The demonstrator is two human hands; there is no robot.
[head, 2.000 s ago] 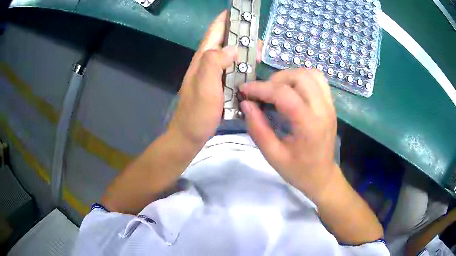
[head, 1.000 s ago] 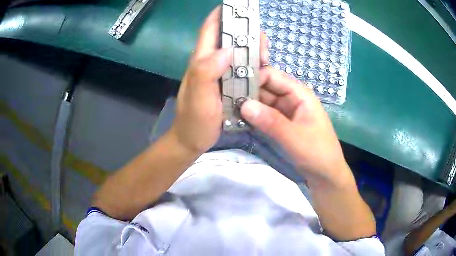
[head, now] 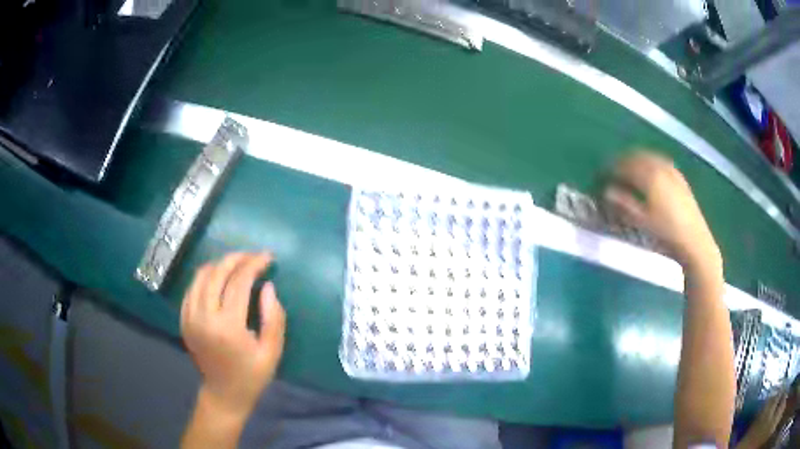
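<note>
My left hand (head: 232,324) is open and empty over the bench edge, just below a grey fixture bar (head: 193,206) that lies slanted at the left. A blister tray (head: 439,285) with rows of small round silvery parts lies in the middle. My right hand (head: 649,197) is blurred at the right, over or at another fixture bar (head: 575,203) beside the pale rail; its grip cannot be made out.
A pale rail (head: 307,151) runs behind the tray. More bars lie on the belt at the far side (head: 421,19). A black glossy block (head: 79,79) stands at left. Metal strips (head: 747,346) and another person's hand (head: 770,421) show at lower right.
The bar between my hands is no longer held there. My left hand has moved left and is empty; my right hand has reached far right. The view now shows more of the belt.
</note>
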